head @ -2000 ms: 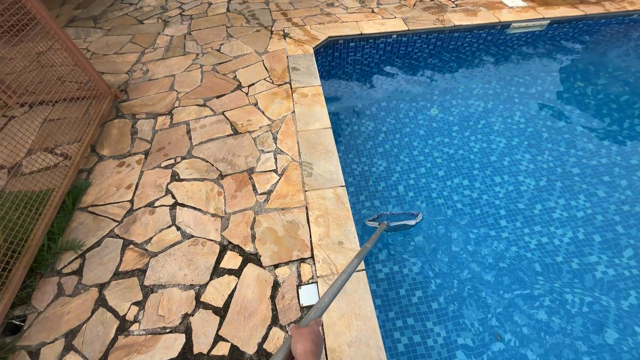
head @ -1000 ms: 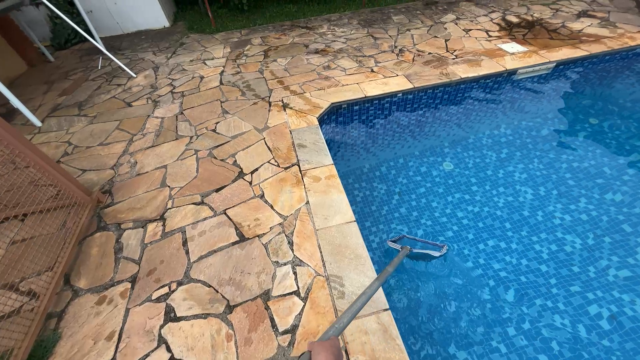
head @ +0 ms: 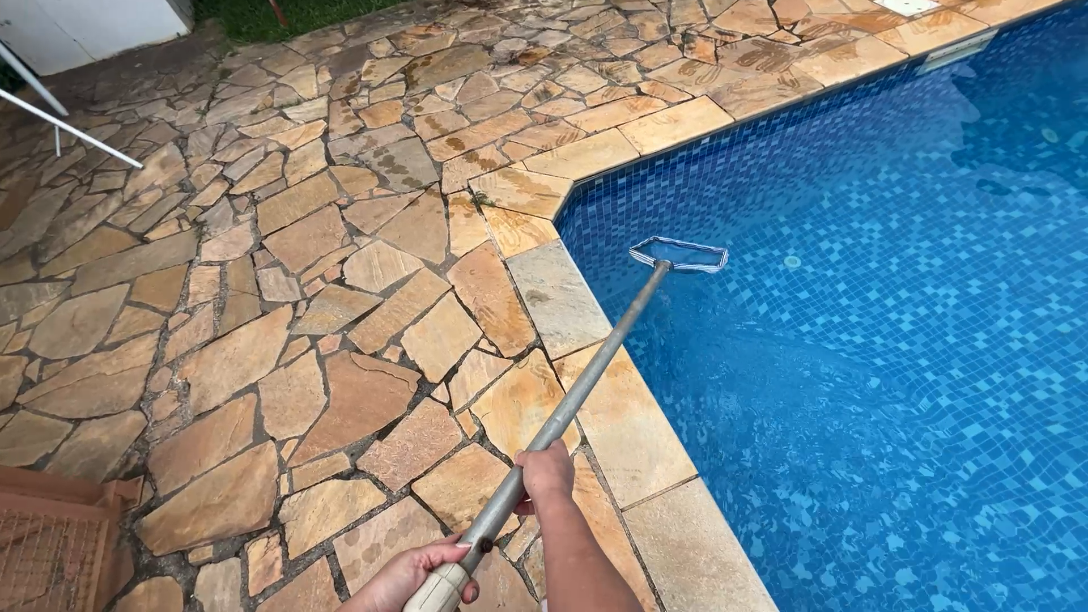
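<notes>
A pool skimmer net [head: 678,254] with a pale striped rim lies at the water surface near the pool's angled corner. Its long grey metal pole [head: 586,384] slants across the stone edge toward me. Higher on the pole, my right hand [head: 546,476] is closed around the shaft. My left hand [head: 425,574] grips the lower end by the light-coloured handle, just below a small dark knob on the pole. Rippled blue water [head: 816,408] surrounds the net.
Stone coping [head: 633,442] borders the pool, with irregular stone paving [head: 348,399] beside it. A rust-coloured mesh panel [head: 55,544] stands at lower left, white metal legs [head: 76,132] at upper left. A skimmer opening [head: 956,53] sits in the far wall, near a white cover [head: 908,7].
The skimmer net has moved forward along the pool edge, nearer the angled corner. Both hands are now in view on the pole; earlier only one showed. The view has shifted.
</notes>
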